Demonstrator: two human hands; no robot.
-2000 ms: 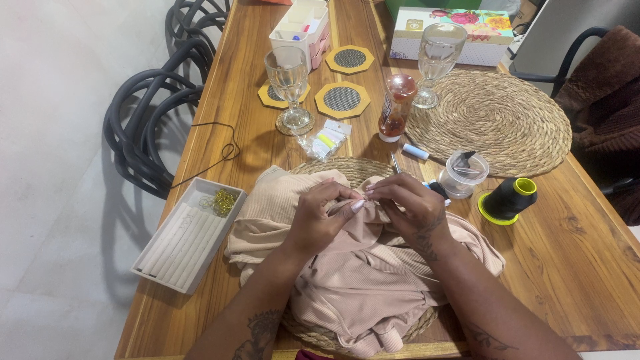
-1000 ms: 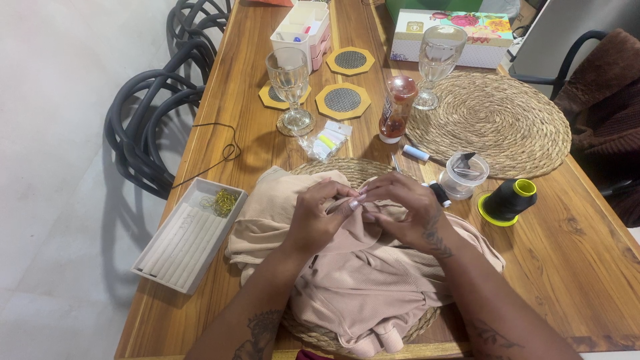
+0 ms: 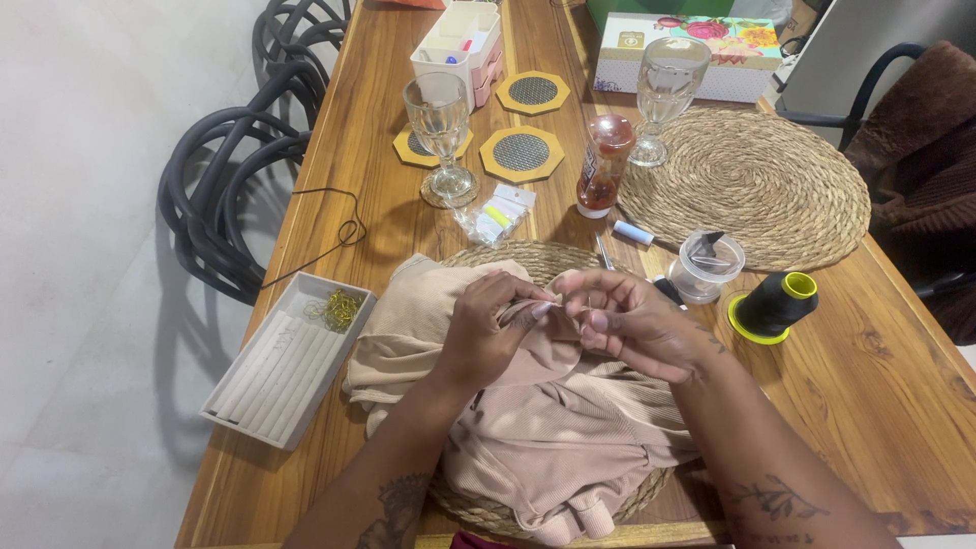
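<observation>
Beige-pink ribbed fabric (image 3: 549, 427) lies bunched on a round woven placemat (image 3: 648, 488). My left hand (image 3: 488, 328) pinches a fold of it between thumb and fingers. Close by on the right, my right hand (image 3: 637, 324) has its fingers curled and its thumb near the index finger; a thin thread or needle seems to be between them, too fine to tell which. Behind my hands are the tips of scissors (image 3: 604, 252), a light blue thread spool (image 3: 633, 232) and a clear round tub (image 3: 705, 263). A black thread cone (image 3: 778, 305) stands to the right.
A grey tray (image 3: 286, 366) with gold-coloured pins or rings is at the left. Farther back stand two glass goblets (image 3: 438, 122), (image 3: 667, 84), a red-sauce bottle (image 3: 605, 168), octagonal coasters (image 3: 522, 152), a flowered box (image 3: 686, 61) and a white organizer (image 3: 457, 53). A second woven placemat (image 3: 762, 183) lies right.
My right hand has turned, its palm and fingers now more in view, and has shifted slightly away from my left hand. My left hand stays at the fabric.
</observation>
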